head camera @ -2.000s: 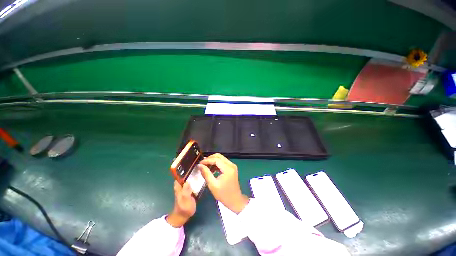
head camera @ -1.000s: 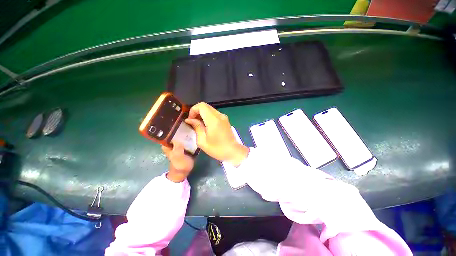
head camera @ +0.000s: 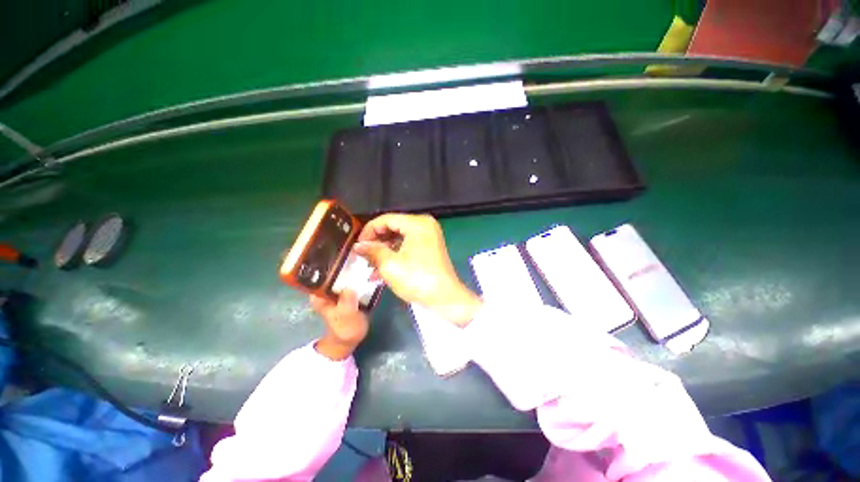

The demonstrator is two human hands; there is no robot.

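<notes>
An orange-rimmed phone housing (head camera: pixel 321 249) is held tilted above the bench, with its dark camera end up and to the left and a pale area lower right. My left hand (head camera: pixel 341 318) grips it from below. My right hand (head camera: pixel 411 261) is at its right side, thumb and fingertips together over the inside. Whether these fingers pinch a small part cannot be seen. Several display assemblies with white faces lie in a row to the right, one (head camera: pixel 647 282) at the right end. The leftmost is partly covered by my right arm.
A long black tray (head camera: pixel 490 200) with five slots and small white bits lies behind the work. A white board (head camera: pixel 443 102) is behind it at the metal rail. Two round grey discs (head camera: pixel 106 240) lie left; a binder clip (head camera: pixel 173 415) is on the front edge.
Compared with two seconds ago the view has tilted down, then slightly back up. My left hand still holds the housing, and my right hand stays at its side with small finger shifts.
</notes>
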